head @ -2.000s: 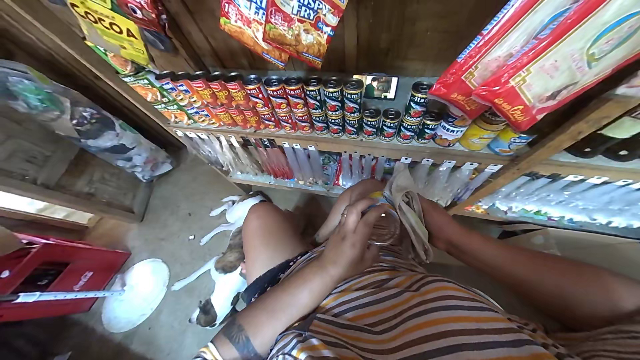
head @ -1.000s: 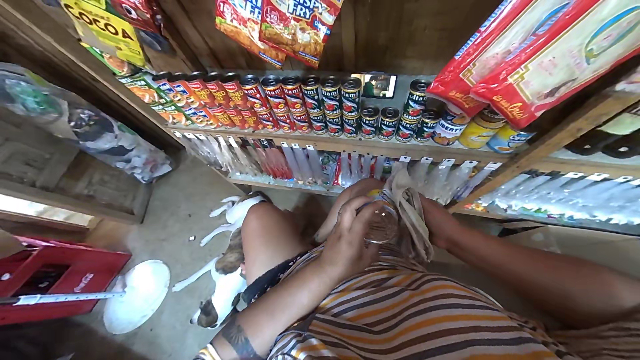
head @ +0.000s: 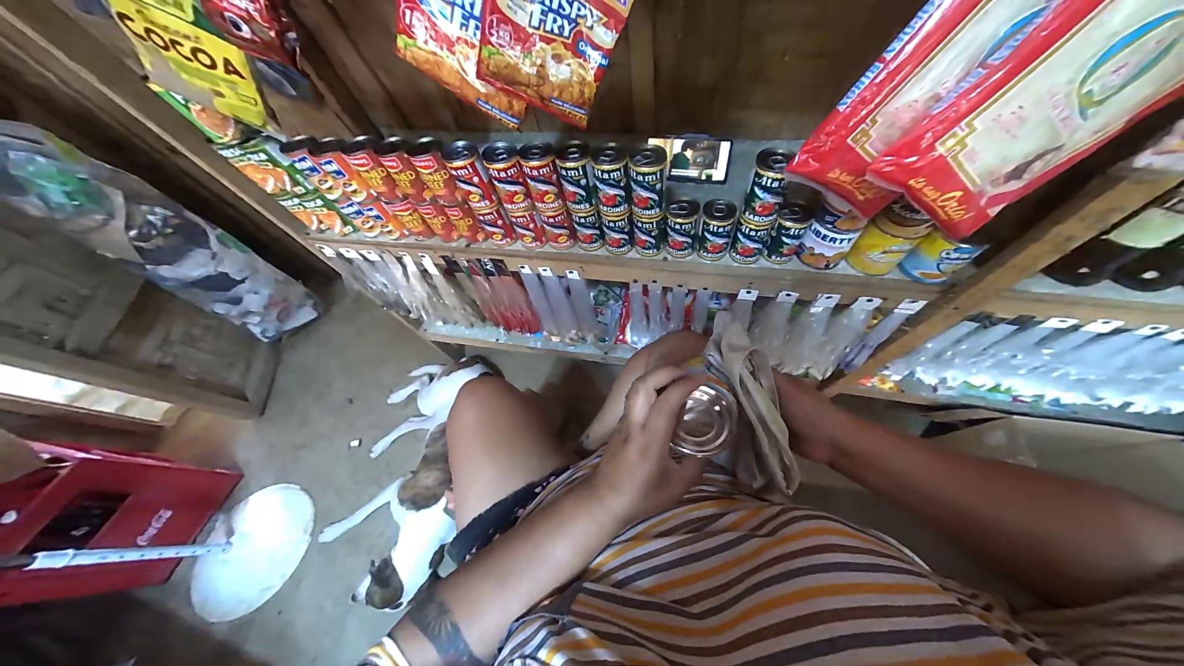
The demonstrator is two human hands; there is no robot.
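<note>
In front of my belly, my left hand (head: pixel 652 439) grips a clear glass jar or tumbler (head: pixel 705 421), its round bottom facing the camera. A grey-beige cloth (head: pixel 754 407) hangs in folds against the glass's right side. My right hand (head: pixel 800 416) is behind that cloth and mostly hidden by it; its wrist shows at the cloth's right edge, and the fingers appear to hold the cloth. Where the fingers meet the far end of the glass cannot be seen.
Ahead stands a wooden shelf (head: pixel 721 270) with rows of food cans (head: pixel 573 199), a propped phone (head: pixel 689 159) and hanging plastic packs (head: pixel 555 301). A white-and-brown dog (head: pixel 421 532) lies on the floor by my leg. Left are a red crate (head: pixel 166 518) and a white round lid (head: pixel 254 555).
</note>
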